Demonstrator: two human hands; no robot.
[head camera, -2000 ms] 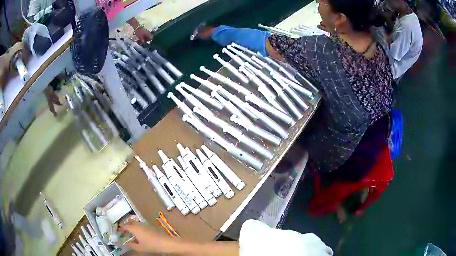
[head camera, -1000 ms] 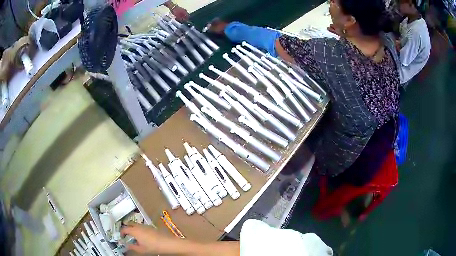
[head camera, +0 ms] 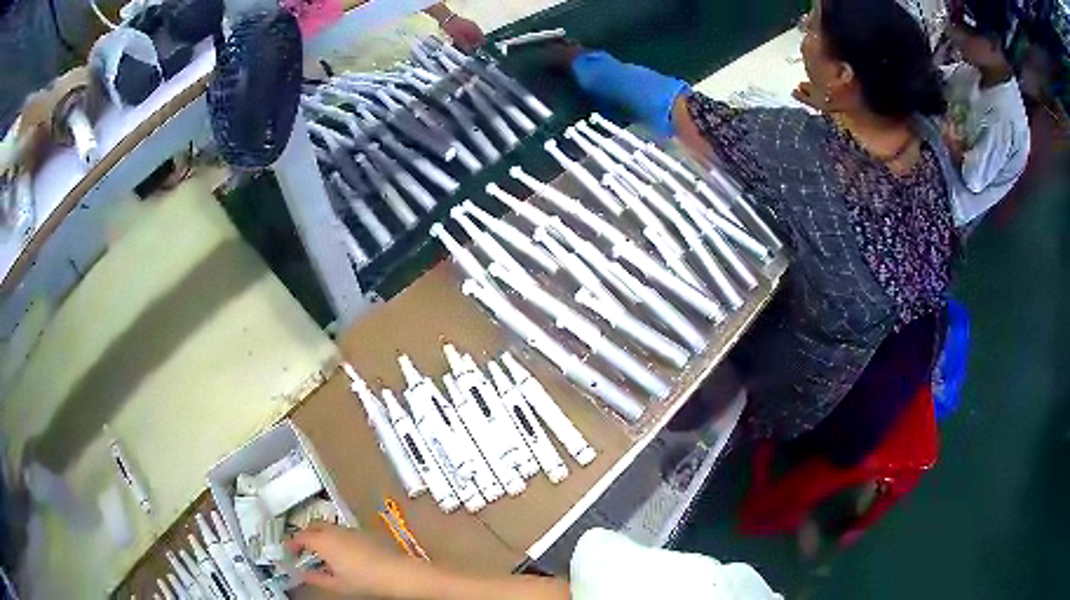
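My right hand (head camera: pixel 340 558) comes in from the bottom right, below a white sleeve. Its fingertips are inside a small pale parts box (head camera: pixel 319 466) holding whitish pieces; I cannot tell whether they grip one. A group of white device bodies (head camera: pixel 475 428) with dark oval panels lies on brown cardboard above the hand. An orange-yellow cutter (head camera: pixel 405 527) lies between them and my forearm. More white devices (head camera: pixel 209 567) lie left of the box, cut off by the bottom edge. My left hand is not in view.
Rows of longer white units (head camera: pixel 610 281) lie farther along the bench. More lie on the dark green conveyor (head camera: pixel 487 176). A black fan (head camera: pixel 256 88) stands upper left. One device (head camera: pixel 129 471) lies on the yellowish board. A person sits on a red stool (head camera: pixel 845 492).
The view has shifted, so the bench appears lower and farther right. Units on the conveyor have moved rightward. The seated person's gloved or sleeved arm now reaches a white unit. My right hand stays at the box.
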